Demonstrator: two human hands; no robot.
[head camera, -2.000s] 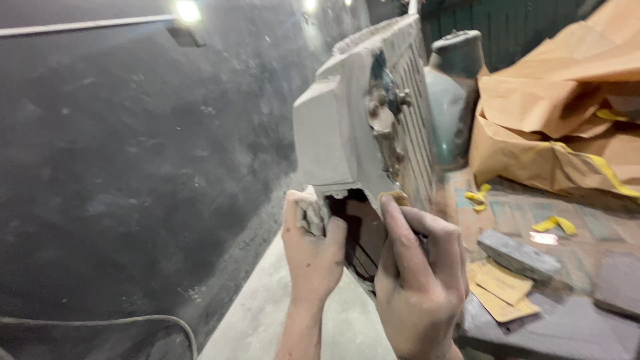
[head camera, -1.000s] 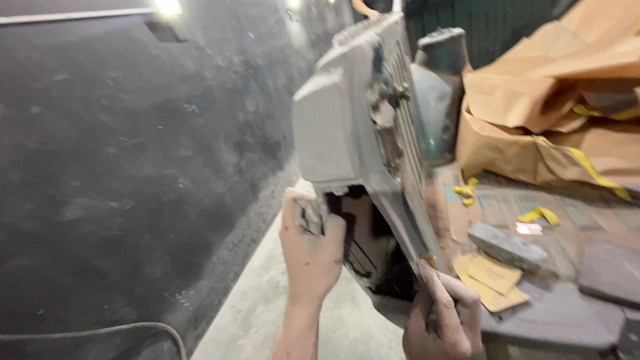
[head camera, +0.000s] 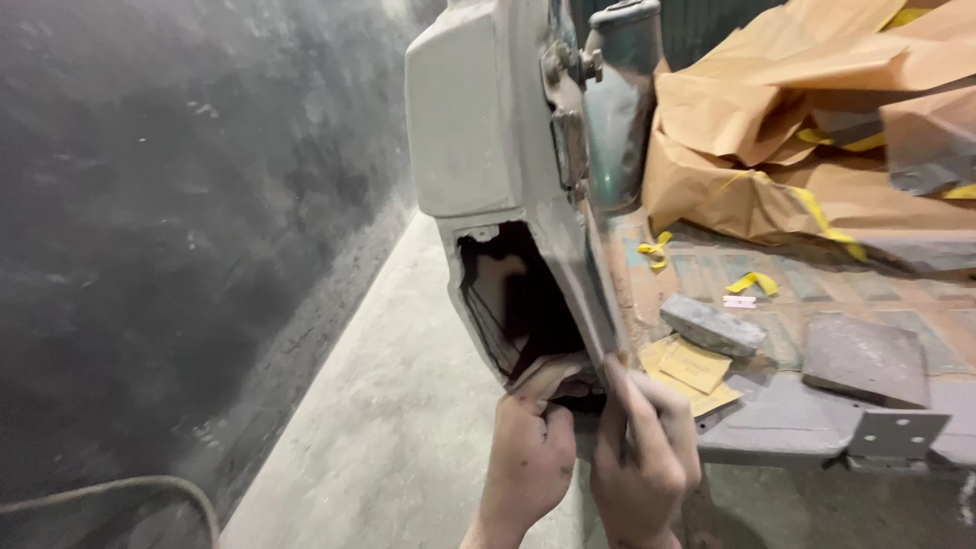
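Note:
A grey-primed metal vehicle body panel (head camera: 465, 122) stands on edge, with a dark opening low in its end and a rusty latch or hinge fitting (head camera: 568, 114) on its right side. My left hand (head camera: 534, 435) grips the rim at the bottom of the opening, its fingers partly hidden inside. Beside it, my right hand (head camera: 644, 442) pinches a small piece of tan sandpaper (head camera: 623, 358) against the panel's right edge; most of the sheet is hidden by the fingers.
On the paper-covered bench at right lie a grey sanding block (head camera: 713, 324), yellow sandpaper sheets (head camera: 690, 370), a dark square pad (head camera: 867, 358), yellow tape scraps (head camera: 752, 284) and crumpled brown masking paper (head camera: 709, 130). A metal cylinder (head camera: 621, 107) stands behind. A hose (head camera: 152, 482) lies at lower left.
My left hand has moved from the opening's upper left side down to its bottom rim. My right hand has slid down along the panel's right edge. The view has shifted closer to the panel.

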